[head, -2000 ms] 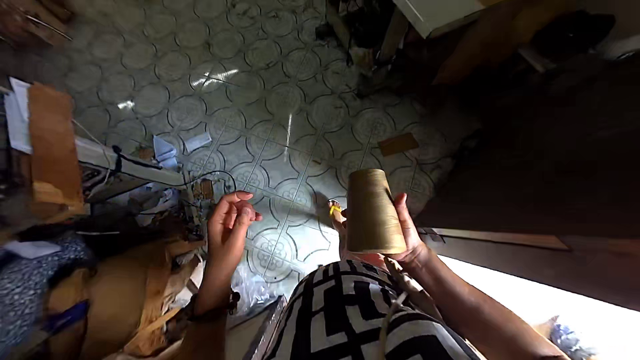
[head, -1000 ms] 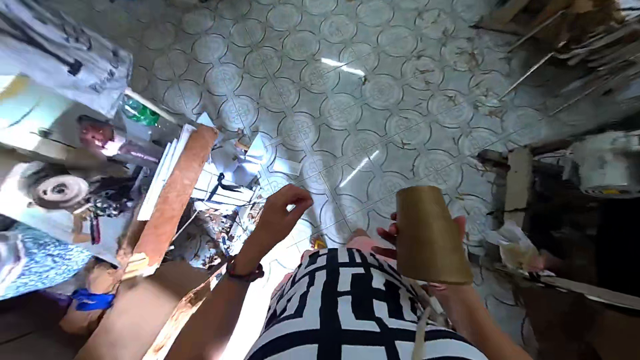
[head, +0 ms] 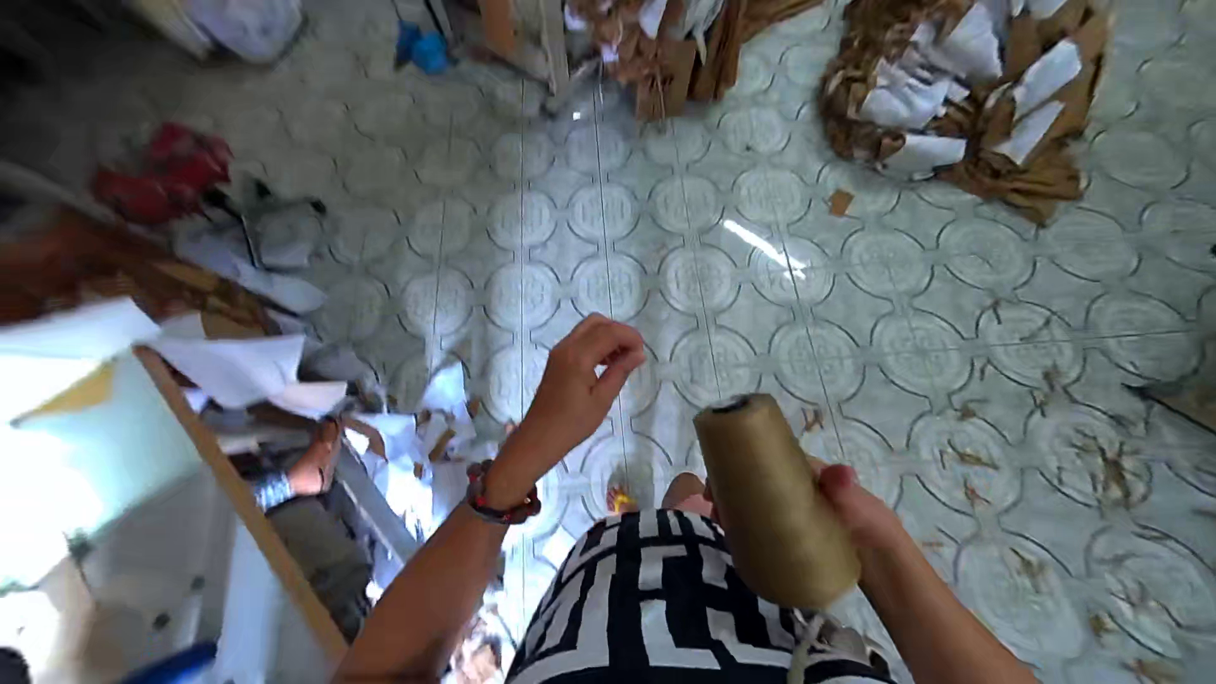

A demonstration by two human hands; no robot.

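Note:
My right hand (head: 850,508) is closed around a large cone of olive-gold thread (head: 774,503), which tilts in front of my patterned black-and-white clothing (head: 655,603). The cone's narrow end, with a dark core opening, points up and away from me. My left hand (head: 584,375) hangs in the air left of the cone, fingers curled with thumb and forefinger close together. Whether it pinches a thread cannot be made out. A beaded bracelet (head: 503,494) is on the left wrist.
Brown and white fabric pieces (head: 959,95) lie heaped on the tiled floor (head: 608,209). A worktable edge (head: 237,484) is at left, with another person's foot (head: 316,461) beside it. White scraps (head: 446,394) and a red bundle (head: 166,171) lie on the left, thread bits on the right.
The view has swung widely, bringing the fabric heap into sight. The cone stays in my right hand throughout. My left hand, fingers spread two seconds ago, is now curled.

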